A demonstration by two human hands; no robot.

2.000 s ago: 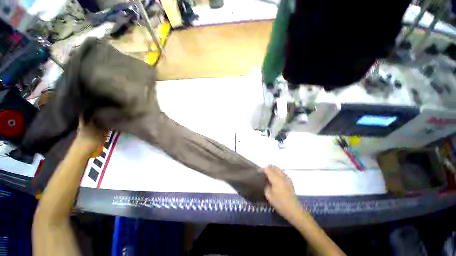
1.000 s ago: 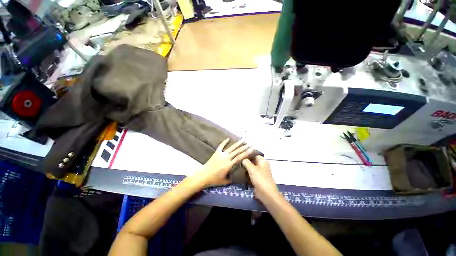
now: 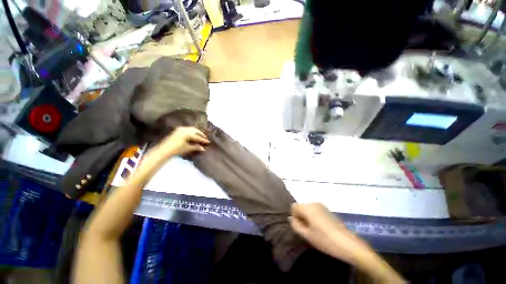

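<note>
A brown jacket (image 3: 172, 89) lies bunched on the left of the white table, with small buttons at its lower left. One sleeve (image 3: 244, 169) runs diagonally toward me, and its end hangs over the table's front edge. My left hand (image 3: 190, 141) grips the cloth at the upper part of the sleeve, near the bunched body. My right hand (image 3: 310, 221) holds the side of the sleeve near its lower end; its fingertips are partly hidden. The sewing machine (image 3: 333, 105) stands to the right, and no cloth is under its needle.
A ruled strip (image 3: 194, 206) runs along the table's front edge. Red and dark sticks (image 3: 411, 175) and a small open box (image 3: 471, 191) are at the right. Blue crates (image 3: 152, 255) stand below the left side. A black shape (image 3: 360, 33) hangs above the machine.
My left hand has moved up and left, from the sleeve's lower end to its upper part. My right hand has moved right and down. The sleeve end now hangs further over the edge.
</note>
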